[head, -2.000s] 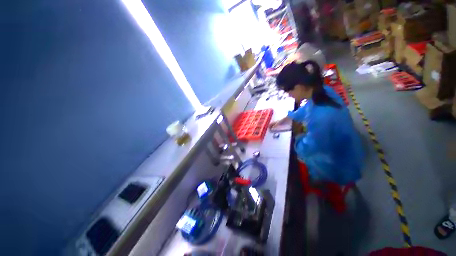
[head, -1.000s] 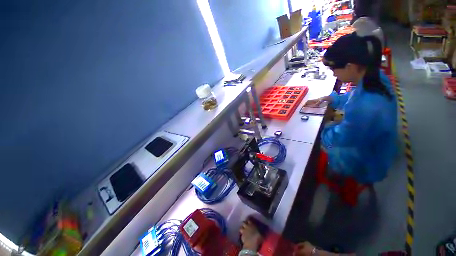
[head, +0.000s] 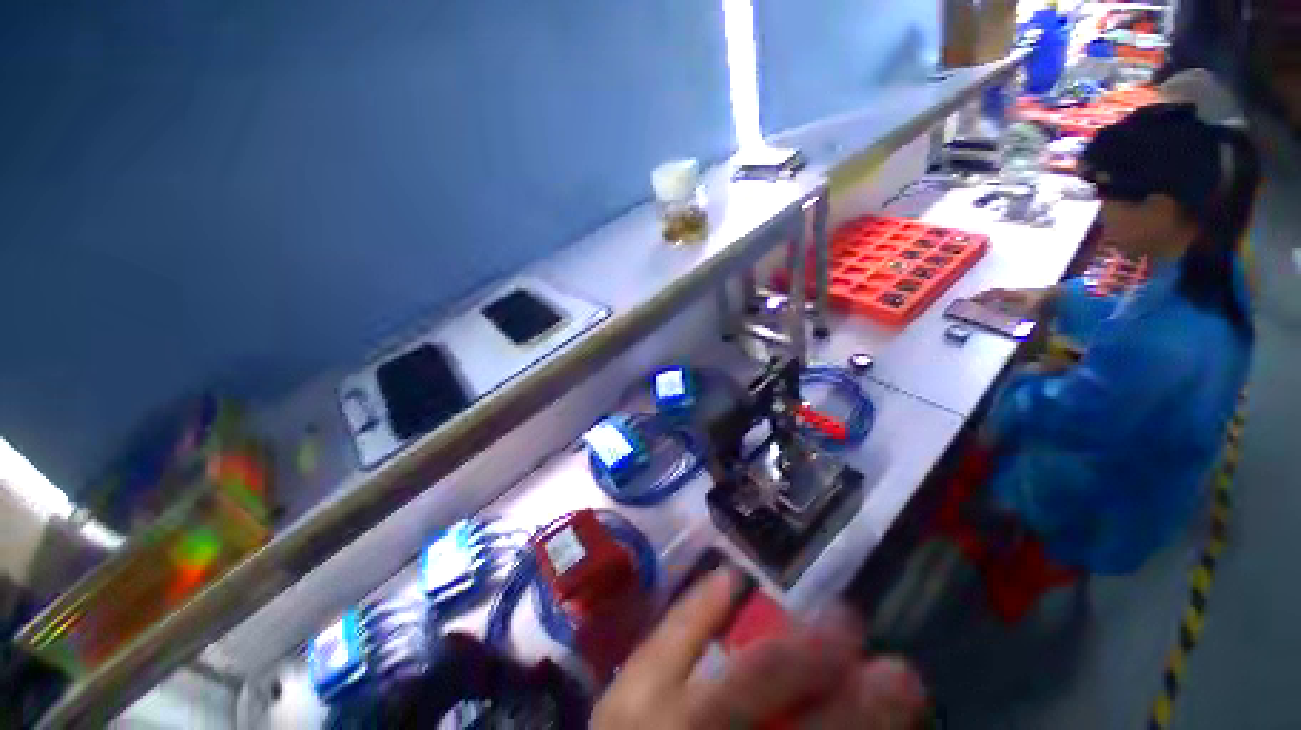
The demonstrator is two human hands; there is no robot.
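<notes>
My left hand [head: 664, 677] is blurred and cut off by the bottom edge, its fingers pointing at a small dark thing [head: 709, 571]. My right hand [head: 828, 685], also blurred, lies close beside it, over a flat red thing [head: 759, 622]. Whether either hand grips something cannot be told. A black clamp fixture [head: 788, 499] with a red-tipped handle stands just beyond my hands. An upright red box [head: 588, 563] with a white label stands left of them, with blue cable around it.
Blue interface boxes [head: 451, 556] with coiled cables line the wall side. A red compartment tray [head: 906, 267] lies farther along the bench. A person in blue [head: 1141, 414] sits at the right. The shelf [head: 535, 350] above holds two dark slabs and a jar [head: 681, 203].
The view has swung left, so the bench things sit farther right in the picture. My hands have come closer together and show larger, over the bench edge near the fixture.
</notes>
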